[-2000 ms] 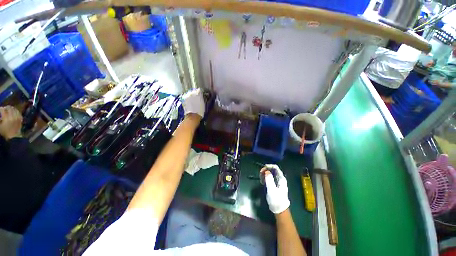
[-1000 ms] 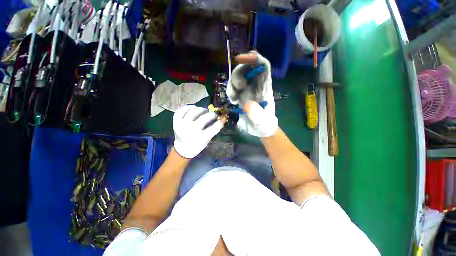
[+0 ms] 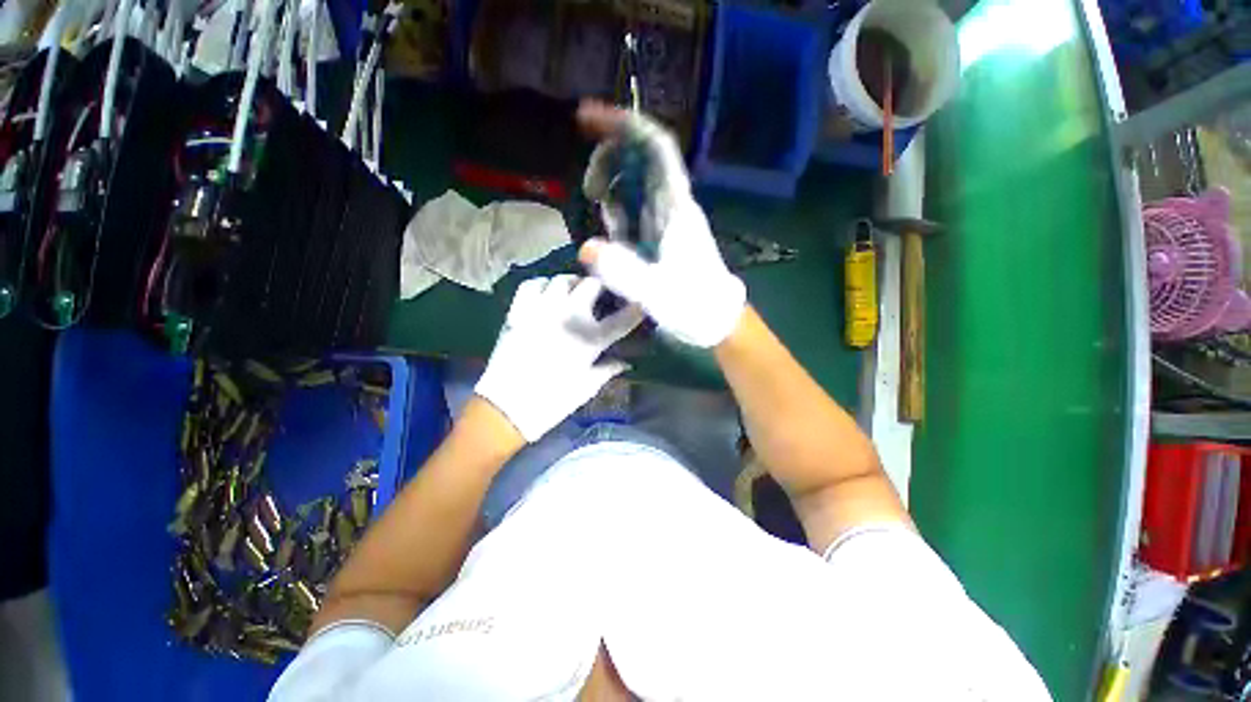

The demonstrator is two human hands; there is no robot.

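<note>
My left hand (image 3: 546,359), in a white glove, is at front centre, its curled fingertips against something small and dark (image 3: 608,305). The gloved part leaves bare fingertips on my right hand (image 3: 672,261), which is blurred just above and right of it. A dark blue-green tool (image 3: 631,192) lies in its palm, its working end hidden. The motor-and-gear unit is almost wholly covered by my hands; its silver rod (image 3: 633,69) shows beyond them. What my left fingers hold is too hidden to tell.
Crumpled cloth (image 3: 480,241) lies left. Black units (image 3: 295,226) stand in a row farther left, above a blue bin (image 3: 398,425) of brass-coloured parts. Open pliers (image 3: 757,250), a yellow tool (image 3: 860,292), a hammer (image 3: 912,322) and a white pot (image 3: 941,69) with a brush are right.
Both hands have come together over the unit since the oldest frame. Since the last one, my right hand has moved slightly left and up; the brass-coloured piece at my left fingertips no longer shows.
</note>
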